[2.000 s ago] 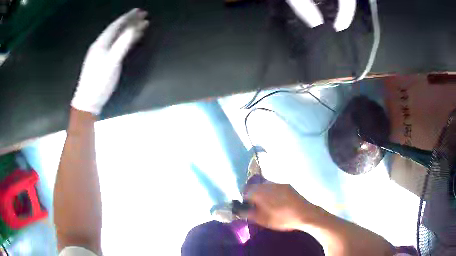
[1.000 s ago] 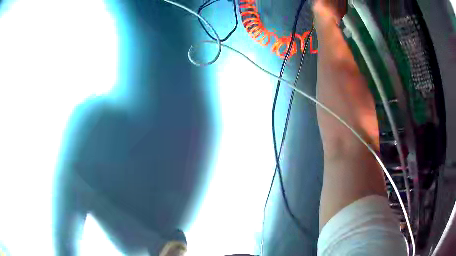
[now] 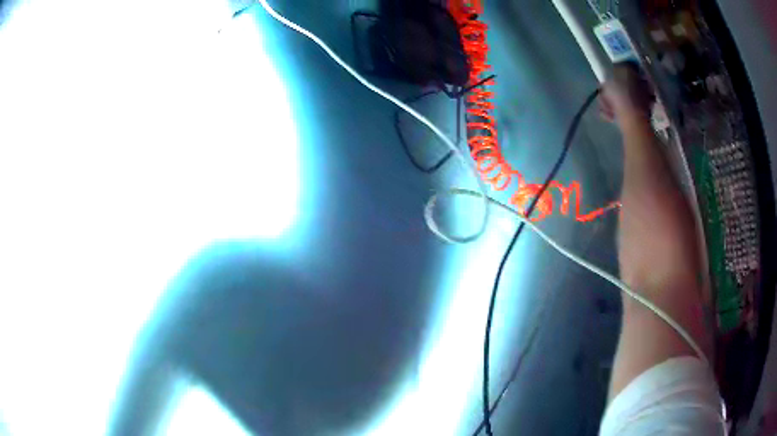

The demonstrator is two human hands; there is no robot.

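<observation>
My bare right hand (image 3: 626,94) is at the upper right, at the end of an arm that comes up from the lower right in a white sleeve. It is small and dark, its fingers closed around the upper end of a black cord (image 3: 496,277). The cord hangs from there down to the bottom edge. The hand is beside a long white bar (image 3: 582,30) and just below a small white and blue label (image 3: 614,43). What the fingertips touch is hidden. My left hand is out of the picture.
An orange coiled hose (image 3: 481,119) hangs at upper centre, beside a dark object (image 3: 417,43). A loose white cable (image 3: 366,81) loops across the middle and over my forearm. A green and dark structure (image 3: 724,238) stands along the right. Glare fills the left.
The view has swung from the dark bench to the floor and cables. The gloved left hand has left the picture. Since a second ago, the right hand has come into fuller view, at the black cord.
</observation>
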